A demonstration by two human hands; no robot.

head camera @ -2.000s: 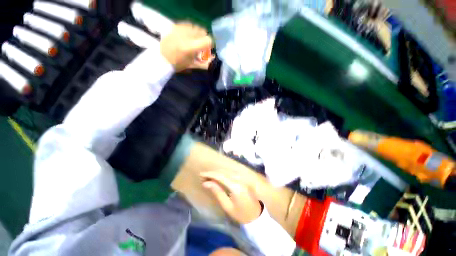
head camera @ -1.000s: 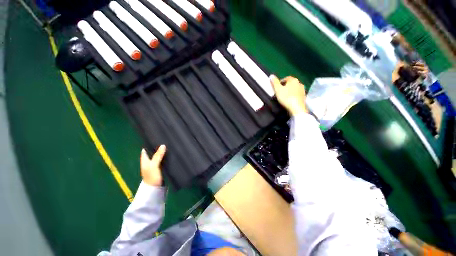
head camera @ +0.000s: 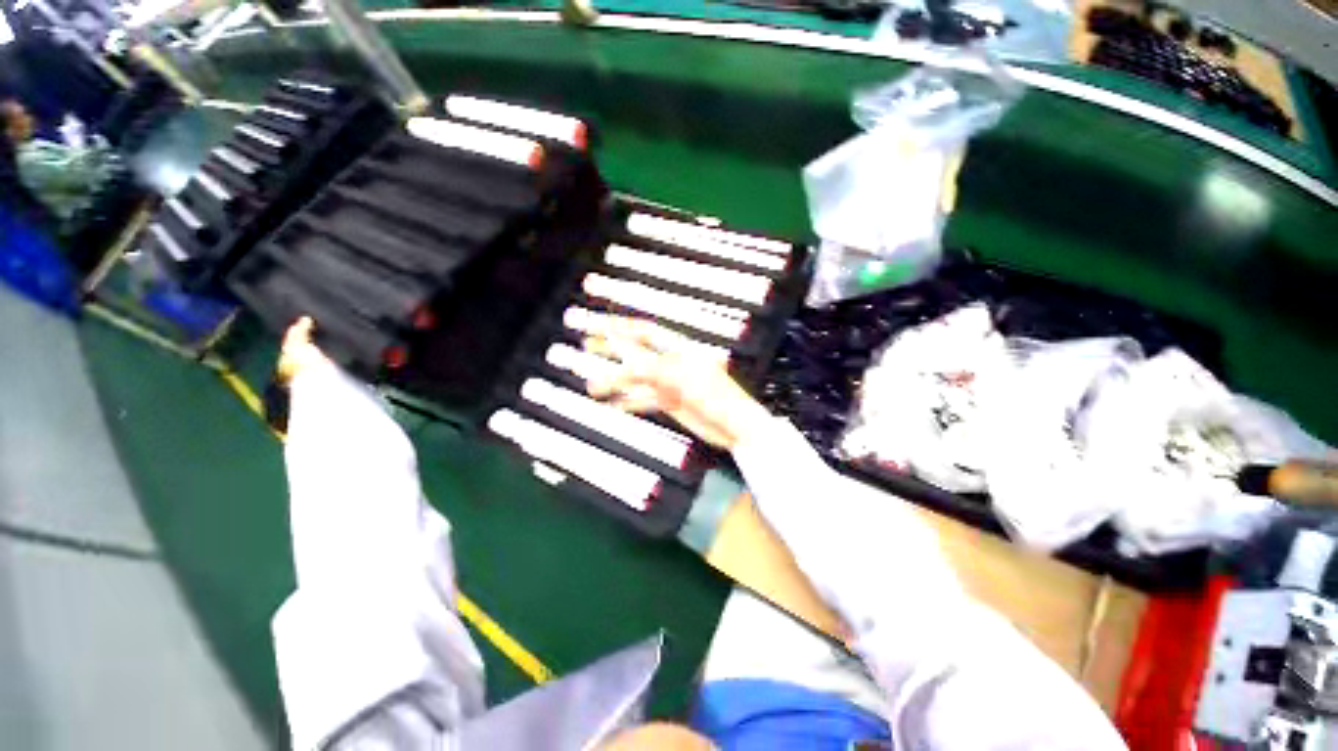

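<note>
A black slotted tray (head camera: 590, 477) lies in front of me, with several folded white tripod leg sets (head camera: 687, 273) with orange-red ends in its grooves. My right hand (head camera: 660, 385) is over its middle, fingers apart and touching the tubes, holding nothing that I can see. Another black slotted tray (head camera: 345, 264) sits to the left, with two white leg sets (head camera: 477, 140) at its far end and bare grooves nearer me. My left hand (head camera: 298, 352) is at this tray's near left corner; its grip is partly hidden.
A parts tray (head camera: 822, 360) and open plastic bags (head camera: 954, 396) lie right of the trays, beyond a tan cardboard board (head camera: 1013, 580). An orange screwdriver (head camera: 1306, 481) is at the right edge, above a red screw feeder case (head camera: 1174, 646). A sealed bag (head camera: 880, 206) lies behind. More trays (head camera: 242, 169) stand far left.
The tray with two leg sets has moved left from in front of me, and the full tray now lies in front. My right hand has moved from the two-set tray onto the full one. The view has turned.
</note>
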